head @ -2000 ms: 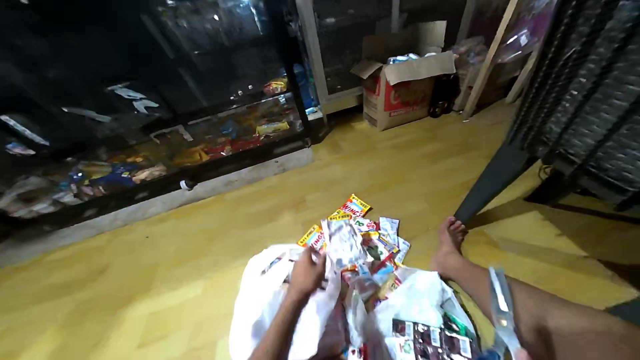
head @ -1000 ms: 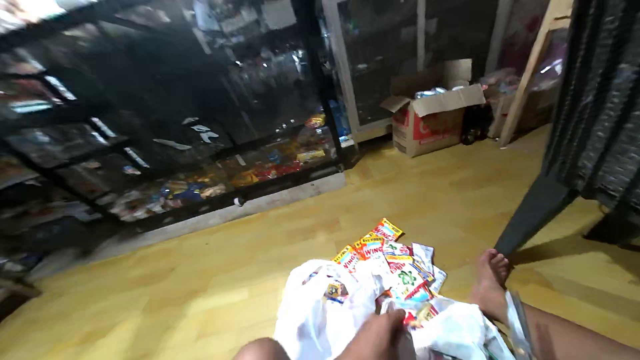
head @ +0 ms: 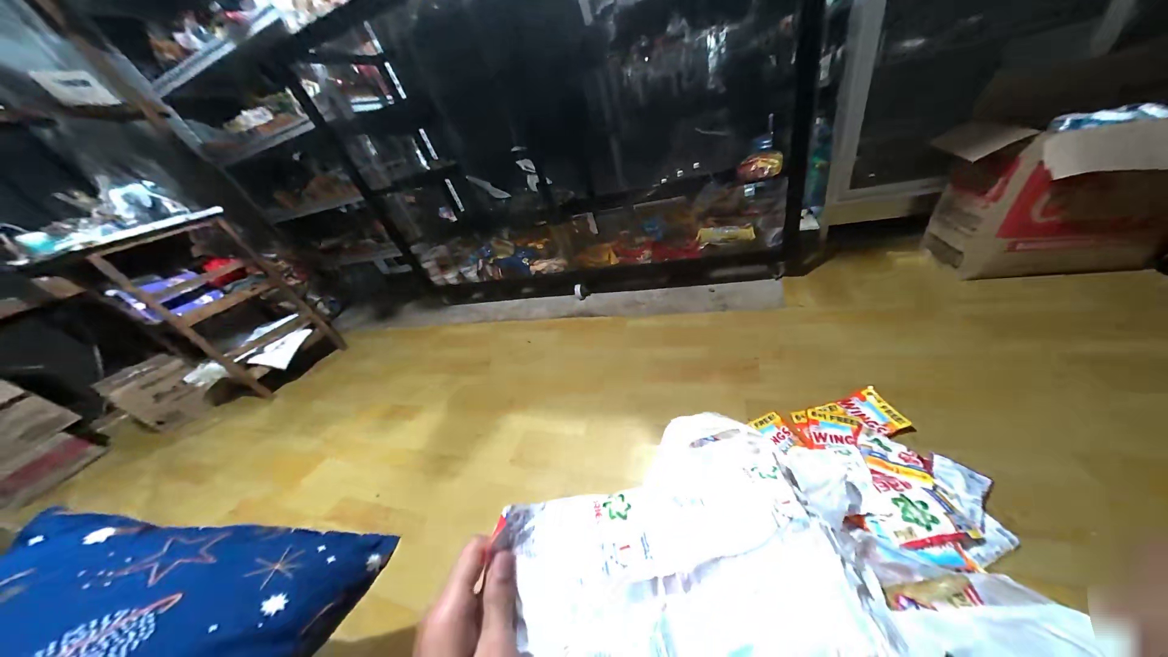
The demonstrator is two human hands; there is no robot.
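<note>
My left hand [head: 470, 598] is closed on the left edge of a white printed packet [head: 584, 557] at the bottom middle. Against that packet rests a white plastic bag [head: 712, 456]. To its right lie several small printed sachets [head: 912, 502], some with yellow and red ends [head: 871, 411], spread on the floor. Another white plastic bag [head: 1004, 630] is at the lower right, beside a small packet [head: 940, 593]. A blurred skin-toned shape shows at the right edge; whether it is my right hand cannot be told.
A blue star-patterned pillow [head: 201, 584] lies at the lower left. Behind the yellow floor stand a glass display case [head: 602, 274] with packaged goods, an open cardboard box [head: 1086, 210] at the right, and a wooden rack [head: 219, 310] with cardboard boxes [head: 155, 392] at the left.
The view has swung left, bringing in the pillow and rack. My left hand now holds the white packet, which did not show plainly before.
</note>
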